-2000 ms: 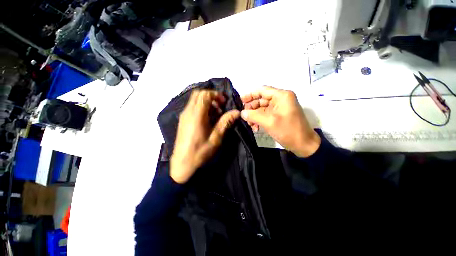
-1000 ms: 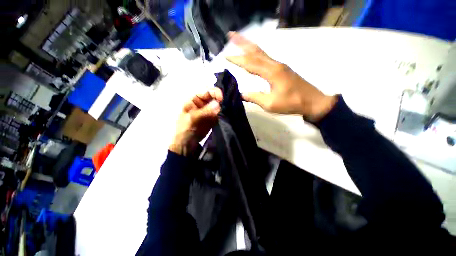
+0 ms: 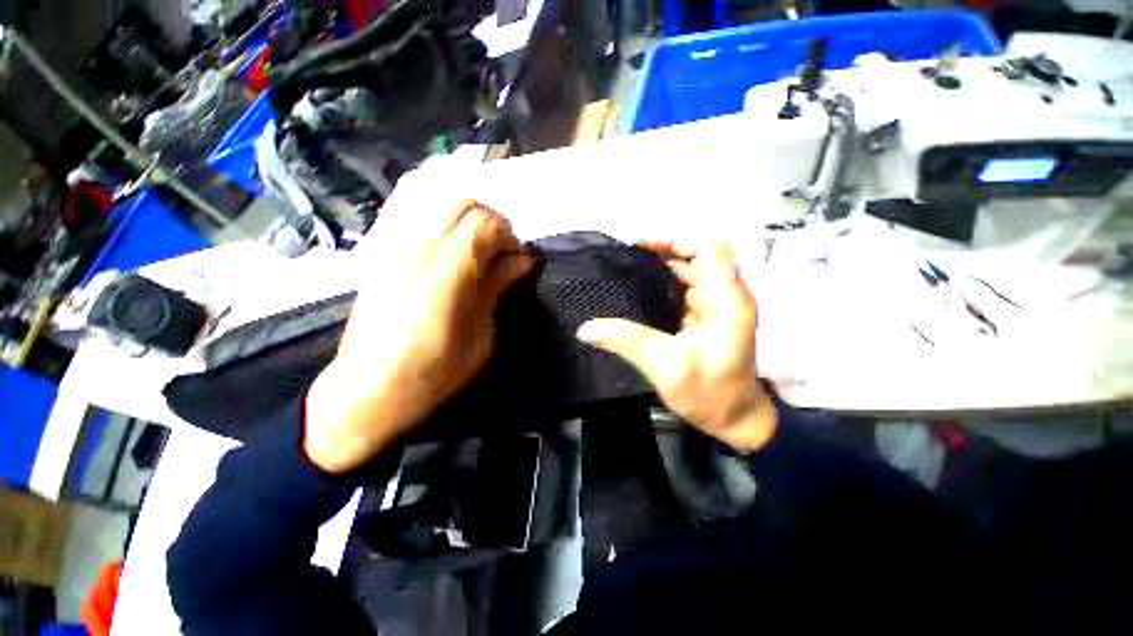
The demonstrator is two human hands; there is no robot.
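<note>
The black back panel [image 3: 267, 367] lies across the white table toward its front edge, with its spacer mesh face [image 3: 596, 292] showing between my hands. My left hand [image 3: 423, 329] is closed on the panel's upper edge, with the fingertips partly hidden. My right hand [image 3: 696, 336] holds the panel's rounded right end, thumb on the mesh and fingers behind the rim. The thread snips [image 3: 959, 298] lie on the table to the right, below the white sewing machine [image 3: 994, 112] with its lit blue screen.
A blue bin [image 3: 795, 62] stands behind the table. Dark and grey bag parts [image 3: 360, 124] are piled at the back left. A round black device [image 3: 149, 311] sits at the table's left. Dark material hangs below the front edge.
The black piece has gone from a narrow upright fold to lying sideways with its mesh showing. My right hand, earlier spread and off the fabric, now grips it. The view has shifted.
</note>
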